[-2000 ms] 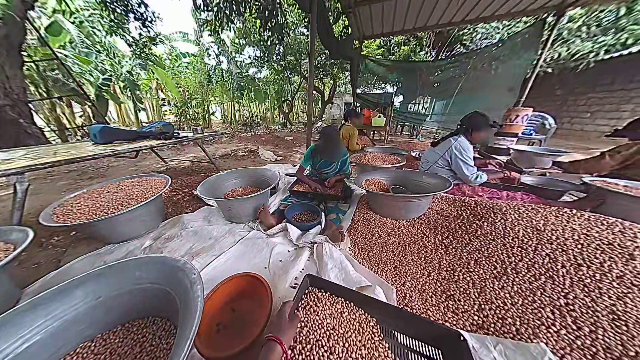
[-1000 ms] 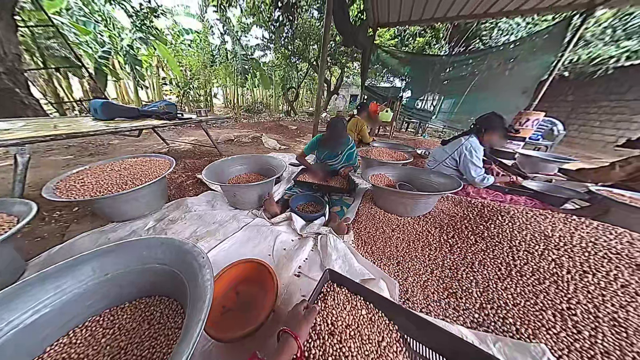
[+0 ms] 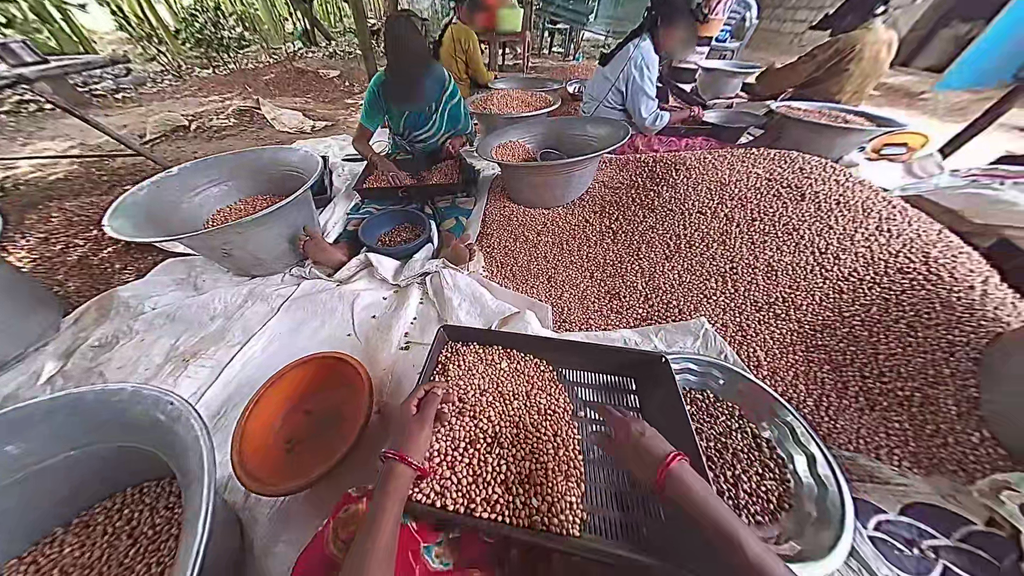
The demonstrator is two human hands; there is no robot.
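A black slotted plastic tray [image 3: 652, 384] lies before me, its left and middle part covered with small brown nuts or seeds [image 3: 512, 440]. My left hand [image 3: 424, 412] is at the tray's left side, fingers curled at the edge of the nuts; whether it pinches one cannot be told. Over the bare slots on the right is my right hand [image 3: 628, 440], fingers spread, holding nothing visible. A shiny metal basin [image 3: 828, 480] with darker nuts sits partly under the tray's right side. To the left an orange bowl [image 3: 304, 424] rests on the white sheet.
A large metal tub [image 3: 200, 448] stands near left, another tub [image 3: 280, 216] farther back. A big heap of nuts [image 3: 760, 280] spreads at right. A person [image 3: 416, 120] sits opposite with a tray and a blue bowl [image 3: 394, 232]; several other people sit behind among tubs.
The view has tilted down and turned right. My right hand and the metal basin now show. My left hand was at the tray's left edge before too.
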